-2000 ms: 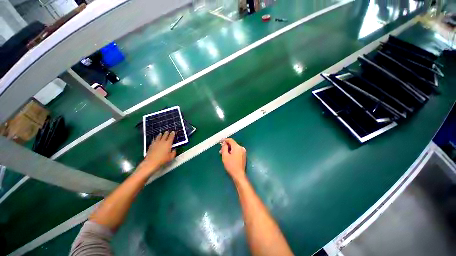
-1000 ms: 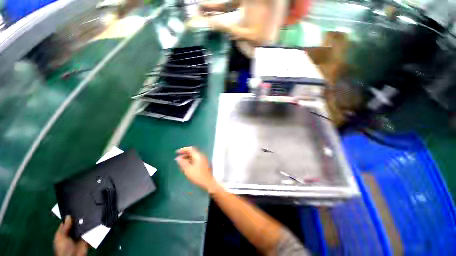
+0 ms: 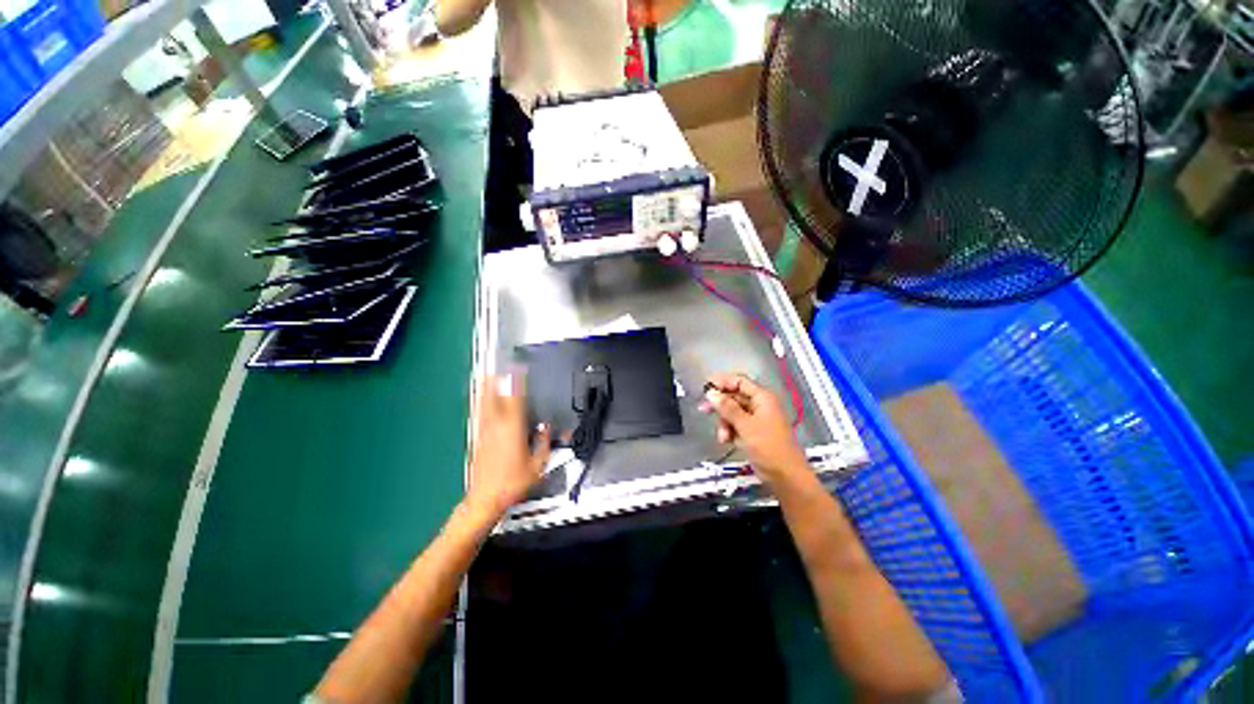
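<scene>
A small solar panel (image 3: 640,399) lies back side up on the grey test surface (image 3: 543,296), with its bundled black cable (image 3: 591,415) on top. White pieces stick out from under its edges. My left hand (image 3: 509,447) is at the panel's left edge, fingers apart and slightly blurred; whether it touches the panel is unclear. My right hand (image 3: 743,413) is right of the panel, fingertips pinched on a small dark connector end. Red and purple test leads (image 3: 787,365) run from the bench meter (image 3: 619,172) down to near my right hand.
Several waiting panels (image 3: 337,261) overlap on the green bench (image 3: 371,481) at left. A conveyor belt (image 3: 103,481) runs beyond the pale rail. A black fan (image 3: 949,151) stands behind a blue plastic crate (image 3: 915,481) at right. A person (image 3: 564,48) is behind the meter.
The view has swung right. The panel moved from over the green bench onto the test surface. My left hand has let go of its corner. My right hand moved over the test surface and took hold of the connector.
</scene>
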